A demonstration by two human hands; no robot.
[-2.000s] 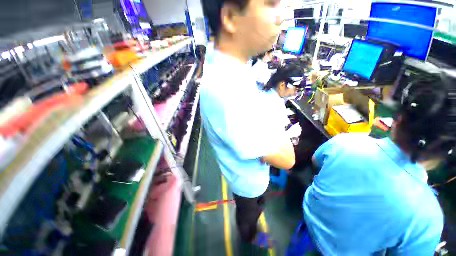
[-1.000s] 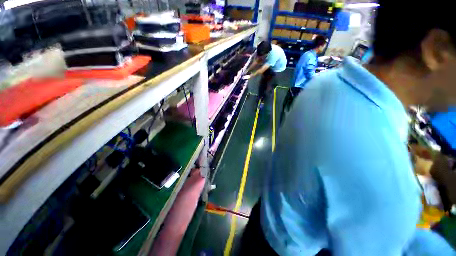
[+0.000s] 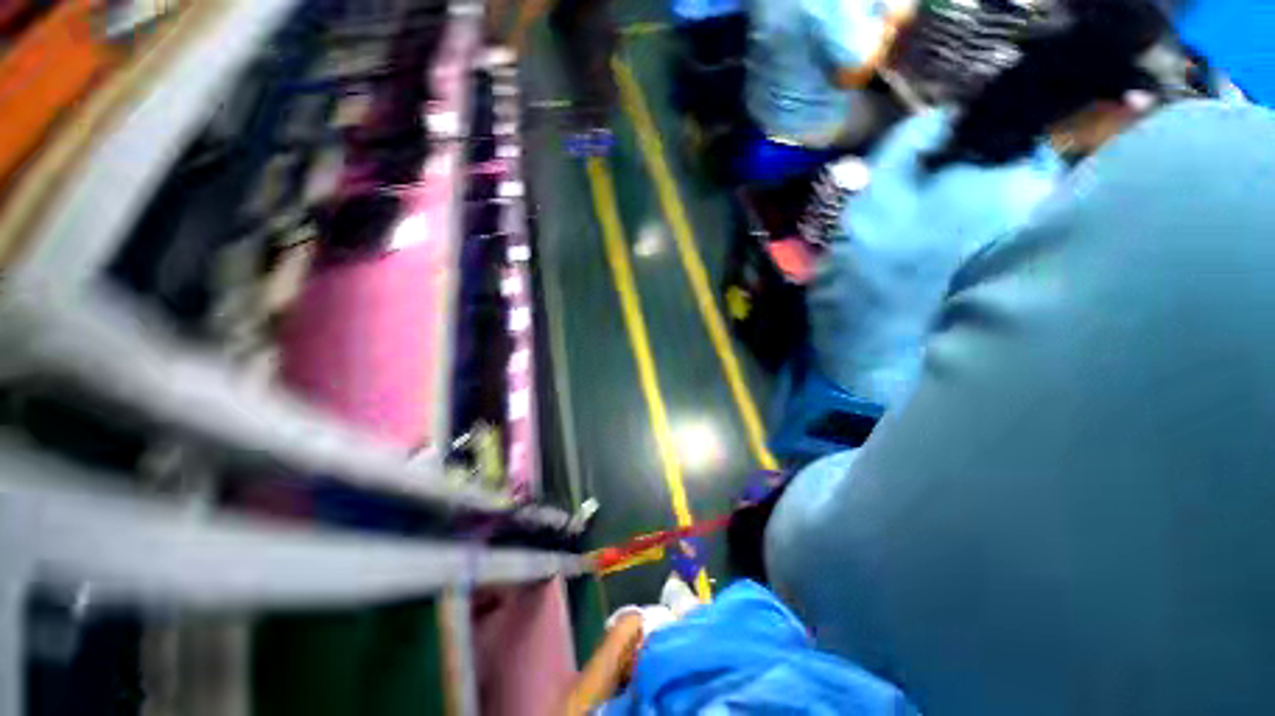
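Blurred white gloved fingers [image 3: 650, 613] show at the bottom edge, with a bare forearm [image 3: 604, 669] on their left and a blue sleeve or garment [image 3: 755, 657] on their right. They look like mine, but I cannot tell left from right hand, or whether anything is held. Nearest on the left is a rack with a pink-covered shelf [image 3: 371, 336]. Dark blurred items [image 3: 366, 217] lie on the shelf, too smeared to identify.
A white rack post [image 3: 308, 560] crosses the lower left. A green aisle floor with yellow lines [image 3: 636, 322] and a red-orange strip [image 3: 657, 543] runs ahead. A person in light blue [image 3: 1049, 448] stands close on the right; others in blue are beyond.
The view has swung down and right towards the aisle floor. The upper bench has moved to the top left. The gloved fingers, forearm and blue garment have come in at the bottom.
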